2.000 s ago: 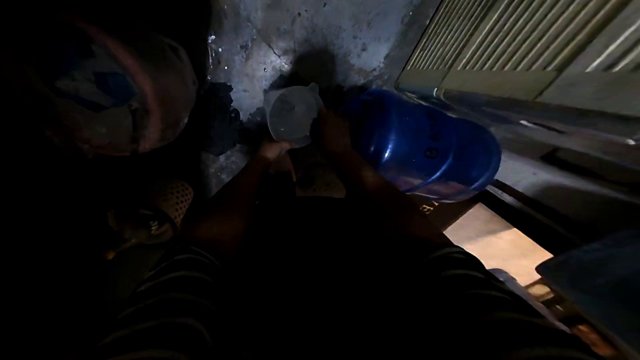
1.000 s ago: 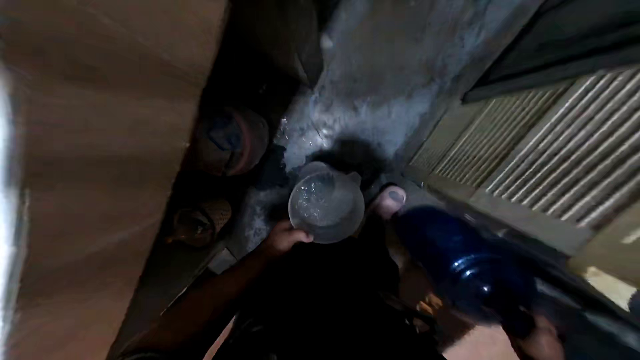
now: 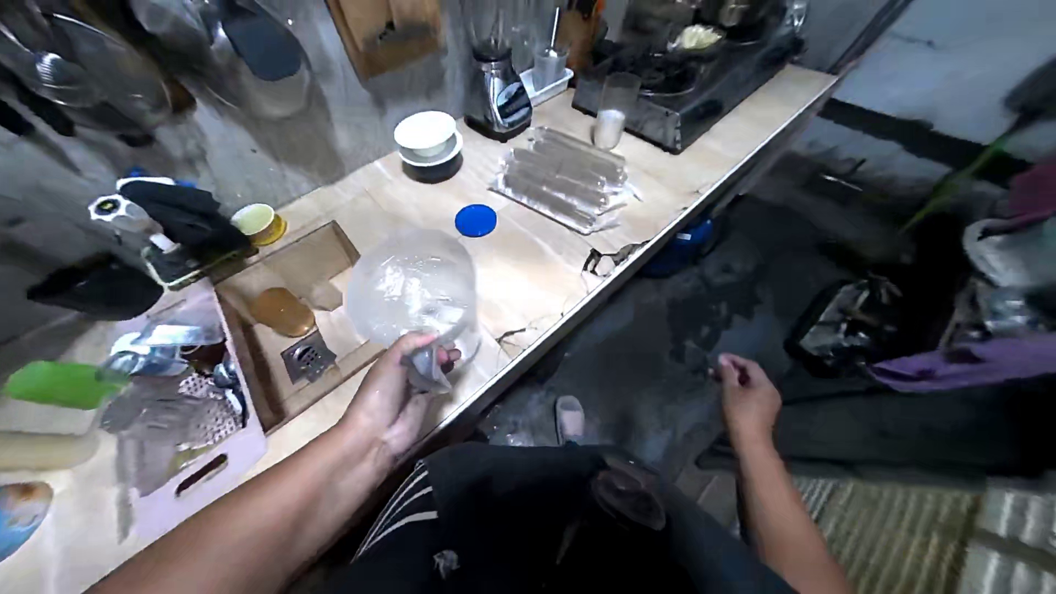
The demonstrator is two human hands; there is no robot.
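My left hand (image 3: 404, 388) grips the spout or handle end of a translucent plastic jug (image 3: 412, 289), which is over the counter beside the shallow wooden sink tray. Whether the jug's base touches the counter I cannot tell. A round blue lid (image 3: 476, 220) lies flat just behind the jug. To the right, away from the counter, my right hand (image 3: 749, 396) hangs over the dark floor with its fingers loosely curled and nothing visible in it. Bagged clear items (image 3: 565, 177) lie further back on the counter, near a glass (image 3: 610, 111) with white contents.
A pink basket (image 3: 239, 462) of utensils stands at the left. White bowls (image 3: 426, 136), a blender (image 3: 497, 91) and a gas stove (image 3: 660, 91) line the wall side. A blue container (image 3: 689, 247) is below the counter edge; black bags (image 3: 850, 322) lie at the right.
The view has swung from the dark floor to the lit counter. The jug in my left hand is now over the counter. My right hand has let go of the large blue bottle it held one second ago.
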